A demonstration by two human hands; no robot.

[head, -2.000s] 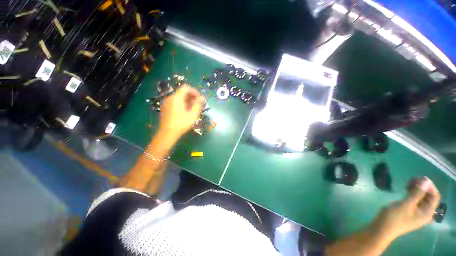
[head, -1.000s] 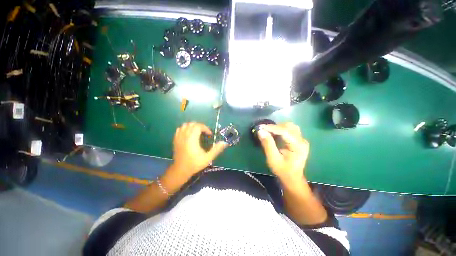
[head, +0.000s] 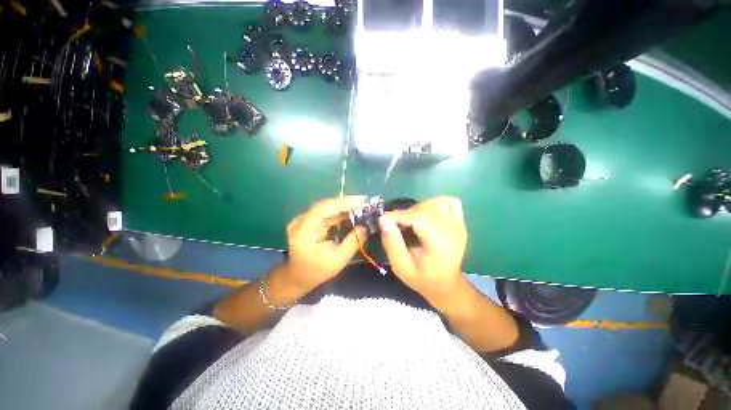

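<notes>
My left hand (head: 321, 240) and my right hand (head: 425, 240) meet at the front edge of the green mat, both bare. Between their fingertips they hold a small silvery-dark circuit board (head: 368, 215). A thin orange-red lead wire (head: 362, 249) with a white plug end hangs down from it. A black round housing (head: 401, 205) shows partly behind my right fingers; whether the hand touches it cannot be told. Several wired boards (head: 235, 112) lie at the left of the mat. Several slotted black round parts (head: 304, 58) lie left of the white box.
A bright white box (head: 410, 96) stands at centre back. A thick black tool or sleeve (head: 553, 60) looms beside it. Black housings (head: 562, 165) stand at the right, with glossy dark parts (head: 709, 192) at the far right. Dark stacked boards with labels (head: 48, 120) fill the far left.
Both hands have come together at the mat's front edge. The board, near my left fingertips before, is now between both hands, with its orange-red wire hanging down.
</notes>
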